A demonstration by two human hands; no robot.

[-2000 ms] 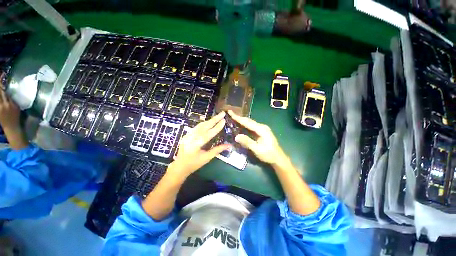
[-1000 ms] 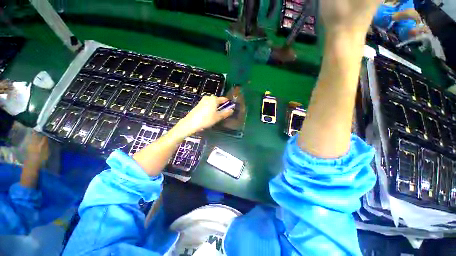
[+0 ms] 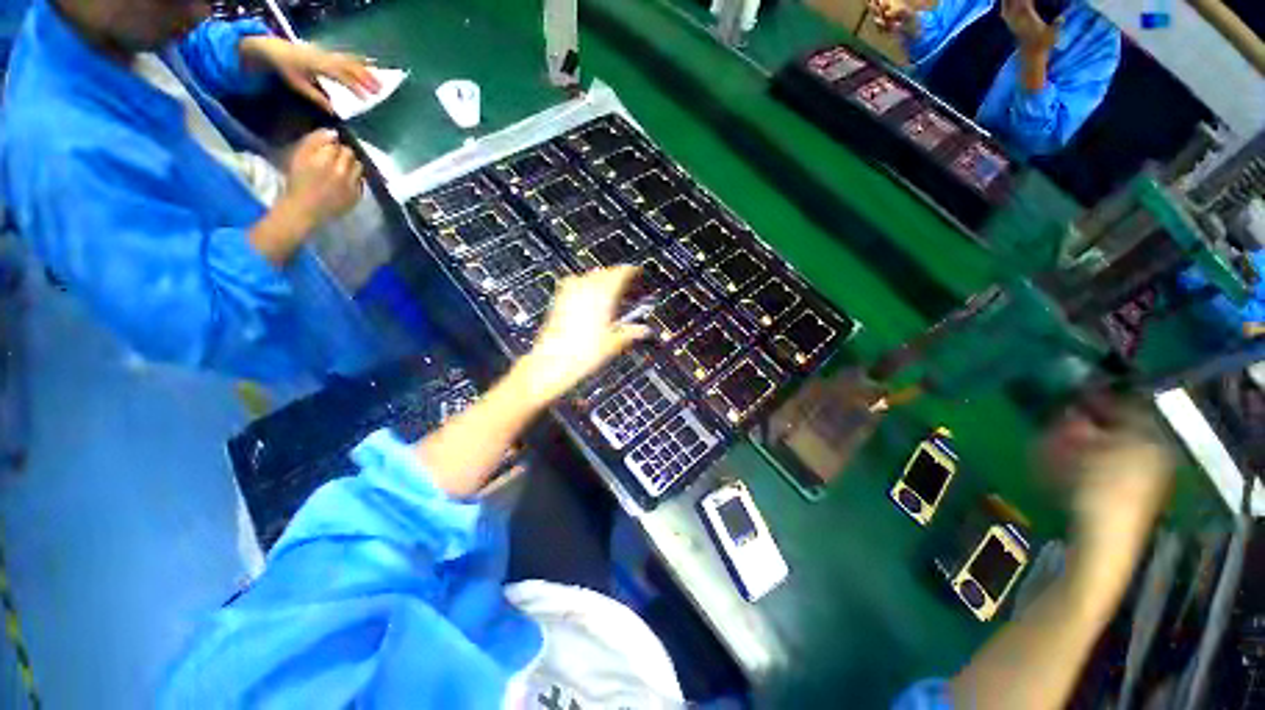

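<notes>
My left hand [image 3: 590, 327] is over the middle of the black blister tray [image 3: 447, 272], its fingertips around a small dark housing [image 3: 640, 308] with a bright edge. The tray's pockets hold dark housings with gold edges and two silver-white keypad housings [image 3: 672, 452]. My right hand [image 3: 1121, 479] is blurred, at the red-brown knob [image 3: 1085, 427] of the press lever; its grip is unclear. The brown press fixture [image 3: 821, 427] shows no housing on it. A silver-white phone [image 3: 745, 538] lies below it. Two display assemblies [image 3: 924, 480] [image 3: 991, 570] are right of the fixture.
The green press [image 3: 1002, 344] extends to the upper right. Stacked trays with pale sheets [image 3: 1154, 590] are at the lower right, partly behind my right arm. A person in a blue smock [image 3: 132, 208] works at the left. Another person [image 3: 1061, 70] sits across the bench beside a dark tray [image 3: 888, 111].
The view has turned, so the bench appears tilted. My left hand has moved from the press fixture to over the tray. My right hand has come down from high up to the knob.
</notes>
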